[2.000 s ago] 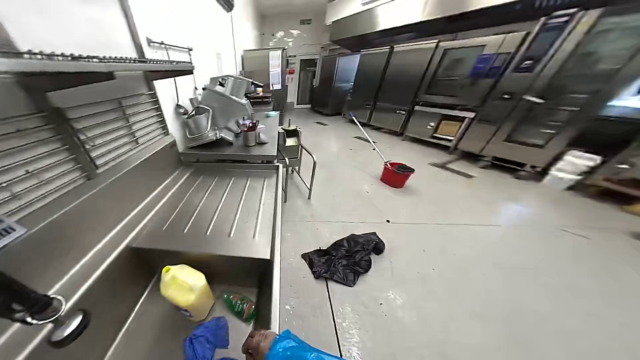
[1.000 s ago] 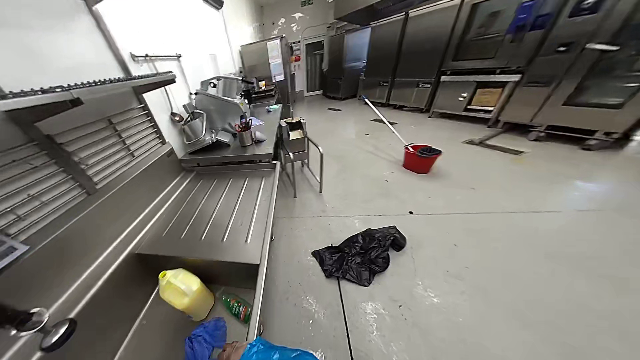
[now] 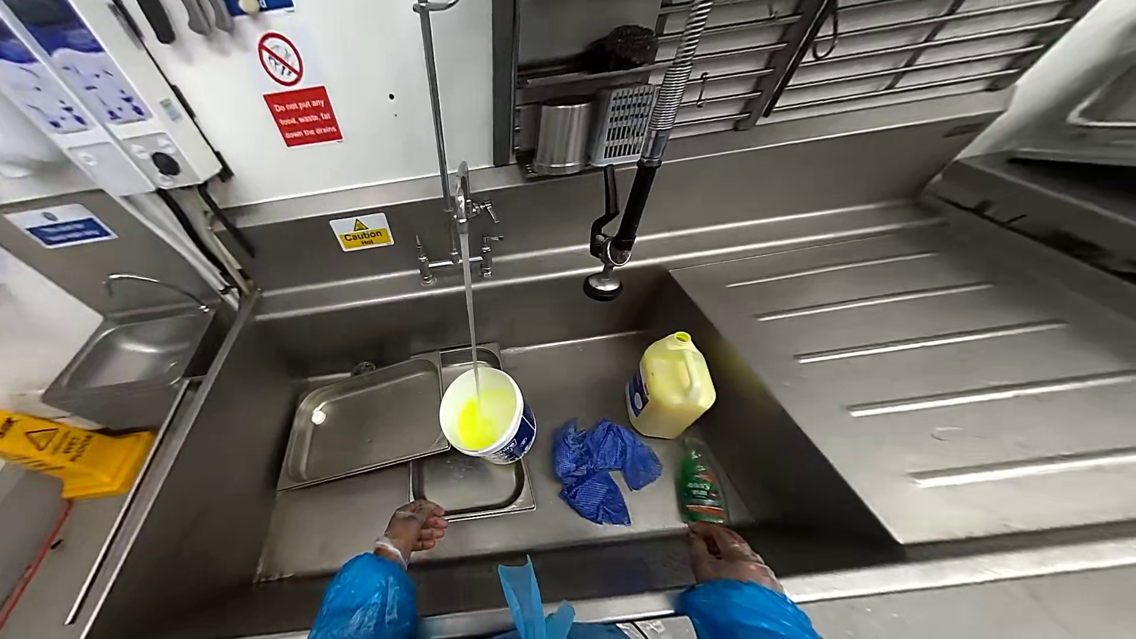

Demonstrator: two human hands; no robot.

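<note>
Water runs from the tap (image 3: 462, 200) into a white tub (image 3: 484, 413) that holds yellow-green liquid. My left hand (image 3: 414, 528), in a clear glove and blue sleeve, is above the sink's near side, left of a small steel pan (image 3: 470, 484); nothing shows in it. My right hand (image 3: 728, 555) is at the sink's near edge, its fingertips at the lower end of a green bottle (image 3: 701, 486); whether it grips the bottle is unclear. Crumpled blue cloths (image 3: 602, 469) and a plastic jug of pale yellow liquid (image 3: 671, 388) lie nearby in the sink (image 3: 568, 550).
A larger steel tray (image 3: 368, 422) lies at the sink's left. The spray nozzle (image 3: 604, 282) hangs over the back right. A ribbed drainboard (image 3: 896, 337) adjoins on the right; a hand basin (image 3: 133, 355) and yellow floor sign (image 3: 75, 453) are left.
The view has swung left from the aisle to the sink. Both hands and the tub under running water now show; earlier, only one hand showed, at the sink's near edge.
</note>
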